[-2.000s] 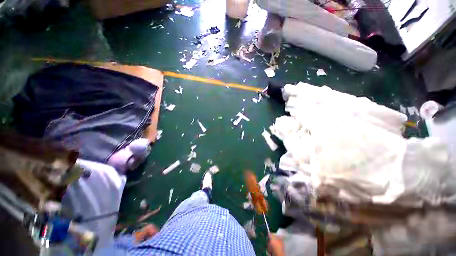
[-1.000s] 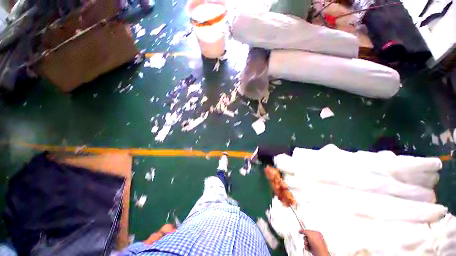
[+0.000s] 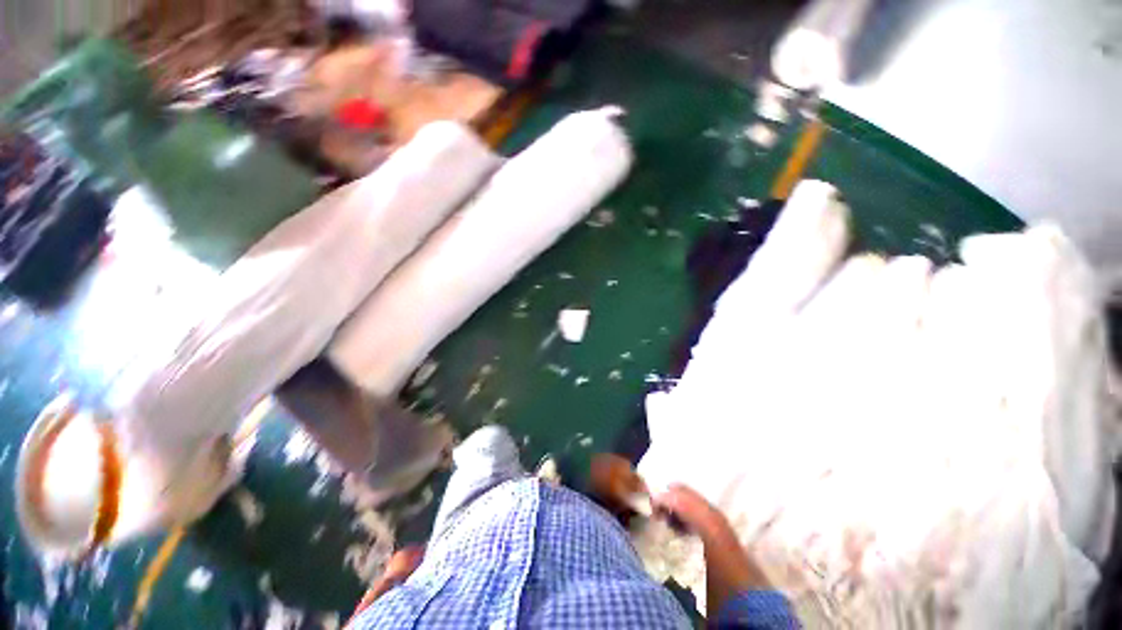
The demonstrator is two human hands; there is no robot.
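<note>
My right hand (image 3: pixel 692 507) is low in the view, right of my checked shirt, closed on the thin stick of a feather duster. The duster's orange-brown head (image 3: pixel 615 480) is small and blurred just left of the hand, above the green floor. My left hand (image 3: pixel 396 569) shows only in part at the shirt's left side, mostly hidden by the shirt; its fingers cannot be made out. A large heap of white cloth (image 3: pixel 898 431) lies on the floor right of my right hand.
Two long white rolls (image 3: pixel 492 246) lie on the scrap-strewn green floor (image 3: pixel 541 369) ahead. A cream bucket (image 3: pixel 74 486) with an orange band is at the left. A white-covered surface (image 3: pixel 984 111) is at the upper right. A dark bundle (image 3: pixel 505 31) lies at the top.
The view has turned right; the rolls and bucket now appear nearer and further left. The duster's head has come down close beside my shirt, still in my right hand.
</note>
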